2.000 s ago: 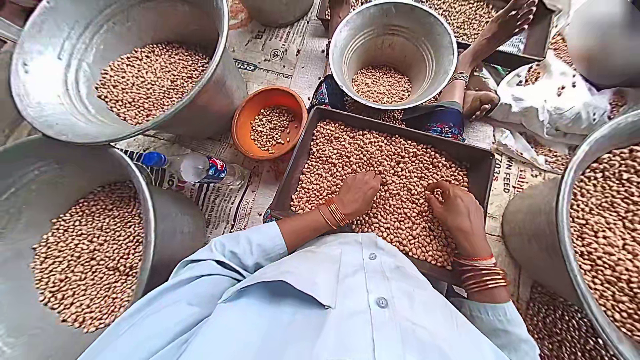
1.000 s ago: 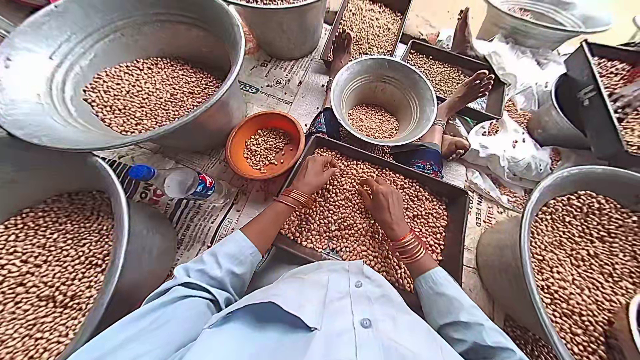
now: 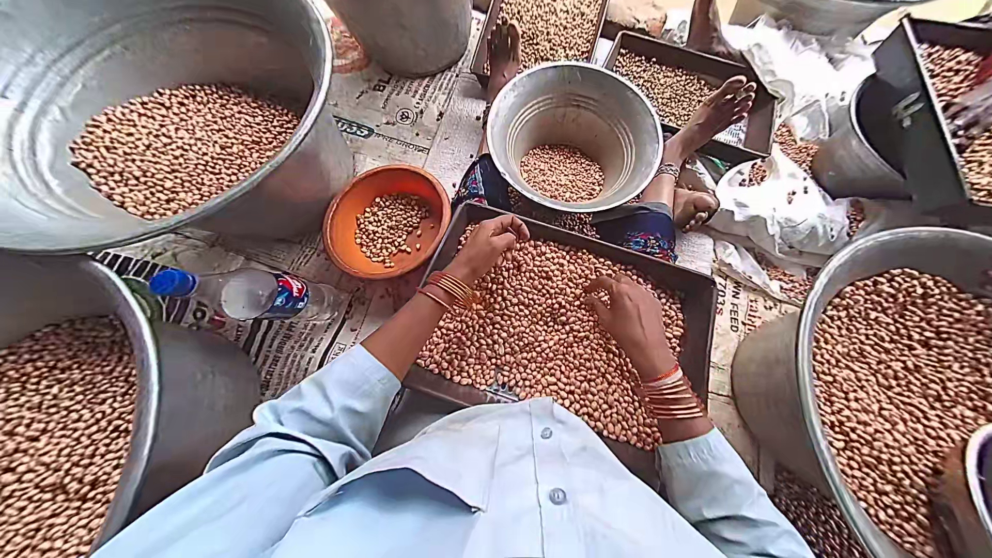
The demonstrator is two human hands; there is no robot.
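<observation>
A dark rectangular metal tray (image 3: pixel 701 310) lies across my lap, spread with light brown nuts or seeds (image 3: pixel 535 333). My left hand (image 3: pixel 492 244) is over the tray's upper left part, its fingers bent and close together; whether anything is between them cannot be told. Over the right part of the nuts, my right hand (image 3: pixel 624 310) has curled fingers touching or just above them, and their contents are hidden. An orange bowl (image 3: pixel 337 225) with a small heap of nuts stands left of the tray. Just beyond the tray is a metal bucket (image 3: pixel 500 147) holding more nuts.
Large metal tubs of nuts stand at upper left (image 3: pixel 322 101), lower left (image 3: pixel 147 372) and right (image 3: pixel 810 341). A plastic bottle with a blue cap (image 3: pixel 232 293) lies on printed sacking. Farther off are more trays (image 3: pixel 756 128), white plastic bags (image 3: pixel 783 205) and another person's bare feet (image 3: pixel 717 116).
My left hand has moved from the middle of the nuts to the tray's upper left part since the oldest frame. The view has shifted, showing more trays at the far side.
</observation>
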